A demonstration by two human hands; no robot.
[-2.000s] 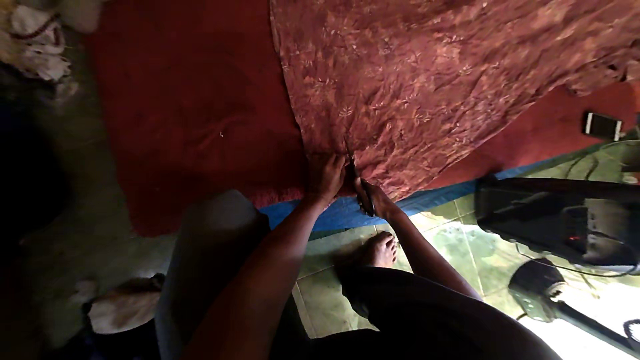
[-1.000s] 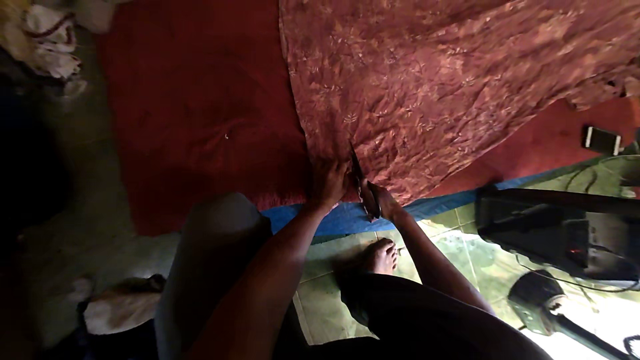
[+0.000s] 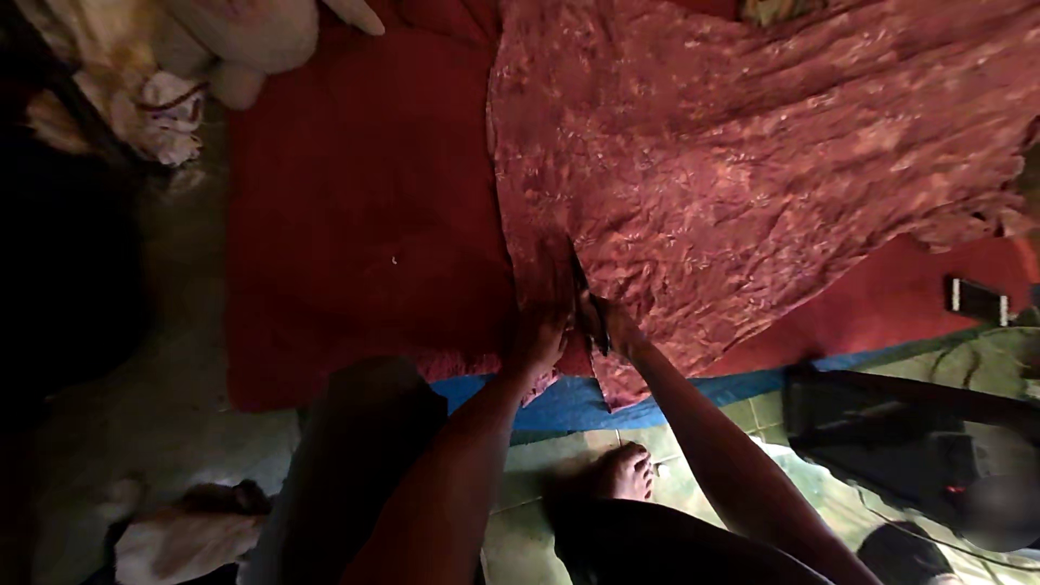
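A reddish floral-patterned cloth (image 3: 699, 187) lies spread over a plain red mat or cloth (image 3: 366, 211). My right hand (image 3: 616, 325) is closed around the handles of dark scissors (image 3: 578, 276), whose blades point up and away into the floral cloth. My left hand (image 3: 543, 337) rests on the narrow strip of floral cloth just left of the blades; whether its fingers pinch the cloth is too dark to tell. Below the hands the floral cloth is parted, with one piece on either side of a gap.
Blue material (image 3: 569, 405) shows under the red mat's near edge. A phone (image 3: 977, 301) lies at the right, above a black device (image 3: 910, 447) with a cable. My bare foot (image 3: 630, 471) is on the tiled floor. Pale cloth items (image 3: 175, 114) lie at the upper left.
The scissors and both hands have moved farther up the floral cloth, away from its near edge. A split in the cloth now shows below them. The view has shifted somewhat.
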